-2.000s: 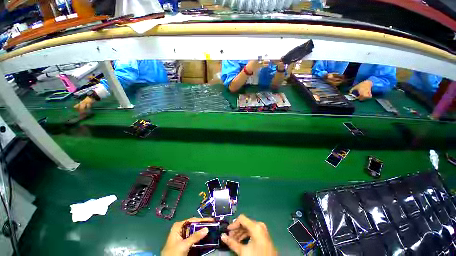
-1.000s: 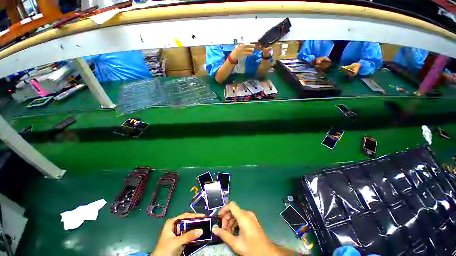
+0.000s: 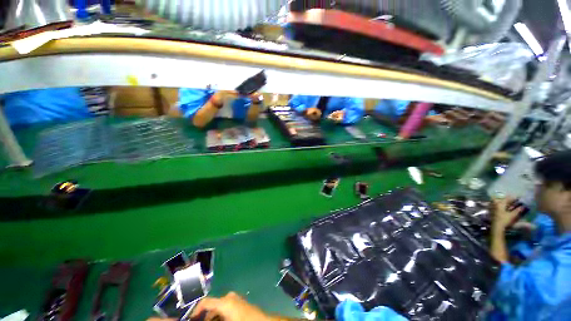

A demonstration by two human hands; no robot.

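My right hand (image 3: 228, 308) is at the bottom edge, blurred and partly cut off, fingers curled by a small dark part. Whether it grips that part cannot be told. Only a sliver of my left hand (image 3: 161, 319) shows at the bottom edge. Most of the work between the hands is out of the picture. Just beyond the right hand lies a cluster of small screen modules (image 3: 190, 283), one bright and the others dark, with an orange flex cable. To the left lie dark red phone housings (image 3: 66, 291) and a separate open housing frame (image 3: 113, 291).
A large black glossy blister tray (image 3: 388, 257) lies right, with a loose screen (image 3: 292, 284) at its left side. Small parts sit on the green belt (image 3: 206, 207). A white-framed shelf (image 3: 156, 75) crosses above. A person in blue (image 3: 538, 269) works at far right; others sit opposite.
The view has swung right and somewhat up, so the hands have slid to the bottom edge and the handset has mostly left the picture. The person at right has come into view.
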